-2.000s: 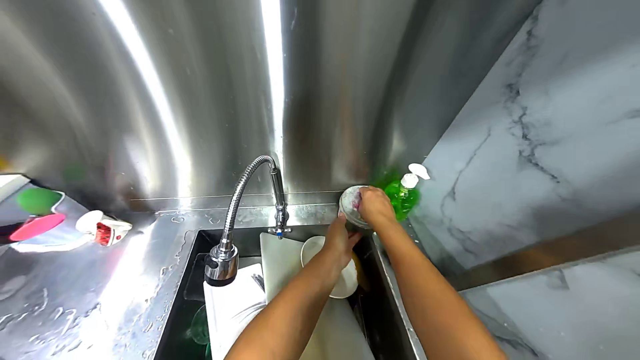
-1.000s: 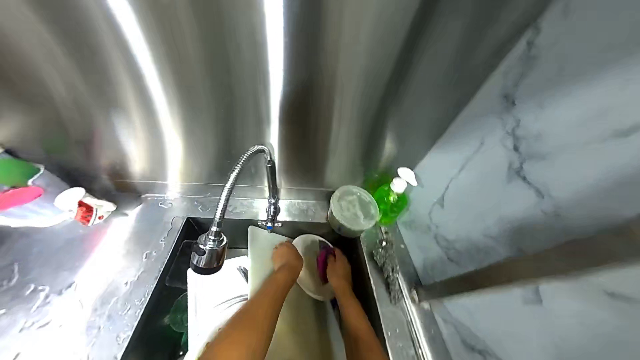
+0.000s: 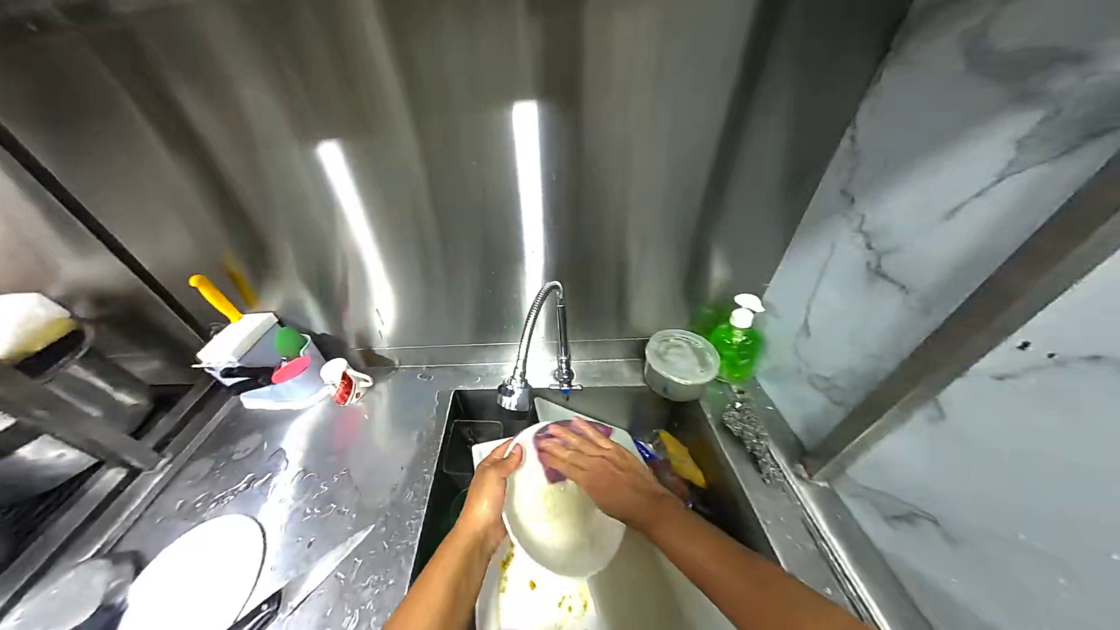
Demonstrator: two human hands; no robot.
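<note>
My left hand (image 3: 492, 490) grips the left rim of a white bowl (image 3: 564, 529), tilted over the sink (image 3: 744, 499). A purple scrubbing pad (image 3: 554, 470) lies under the fingers of my right hand (image 3: 604, 468), pressed on the bowl near its far rim. Below the bowl is a white dish (image 3: 534, 599) with yellow-green food bits. A chrome flexible-neck faucet (image 3: 534, 337) stands just behind. A pale board lies partly hidden in the sink.
Right of the faucet stand a lidded plastic tub (image 3: 681, 360), a green soap pump bottle (image 3: 738, 346) and steel wool (image 3: 751, 437). On the left counter are a knife (image 3: 328, 564), a white plate (image 3: 197, 577), a red-and-white cup (image 3: 348, 385) and a utensil holder (image 3: 297, 381).
The tub, in my hands two seconds ago, stands by the soap bottle. The bowl, lower in the sink one second ago, is raised in my left hand. The view has shifted, showing more of the left counter.
</note>
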